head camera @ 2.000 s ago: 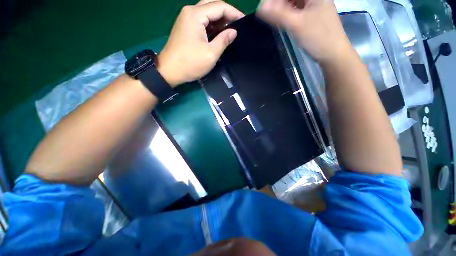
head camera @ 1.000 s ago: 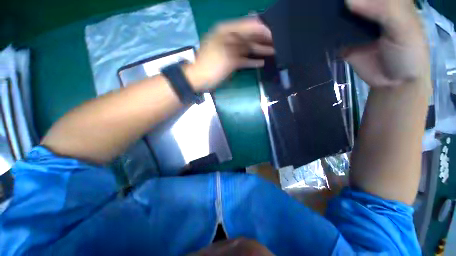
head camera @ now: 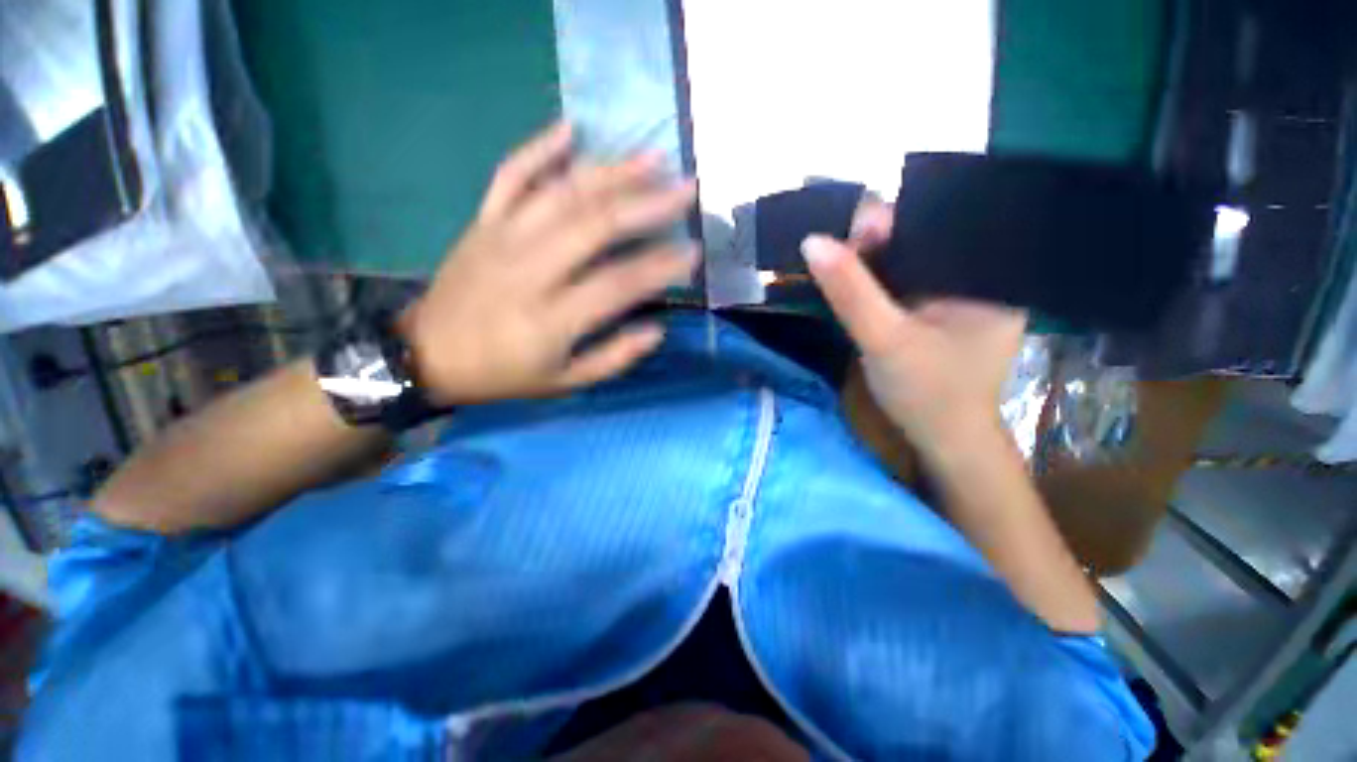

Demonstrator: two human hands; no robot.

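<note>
The LCD panel (head camera: pixel 841 90) lies at top centre with its bright silvery-white back up. A small black piece (head camera: pixel 804 226) shows at its near end. My right hand (head camera: pixel 930 335) holds a black sheet (head camera: pixel 1027 238) by its left end, between thumb and fingers, above the panel's near right corner. The sheet extends to the right. My left hand (head camera: pixel 558 276) is empty with its fingers apart, beside the panel's near left corner. A translucent bag (head camera: pixel 618 75) shows along the panel's left side. Both hands are slightly blurred.
Bagged panels (head camera: pixel 194 179) lie at the left. A dark stack of black sheets (head camera: pixel 1258 194) lies at the right. Below the bench edge are a brown cardboard box (head camera: pixel 1139 484), clear plastic scraps (head camera: pixel 1094 410) and metal shelving (head camera: pixel 1235 521).
My right hand has brought the black sheet from the stack down and left to the panel. My left hand has let go of the sheets. The view has turned and shifted.
</note>
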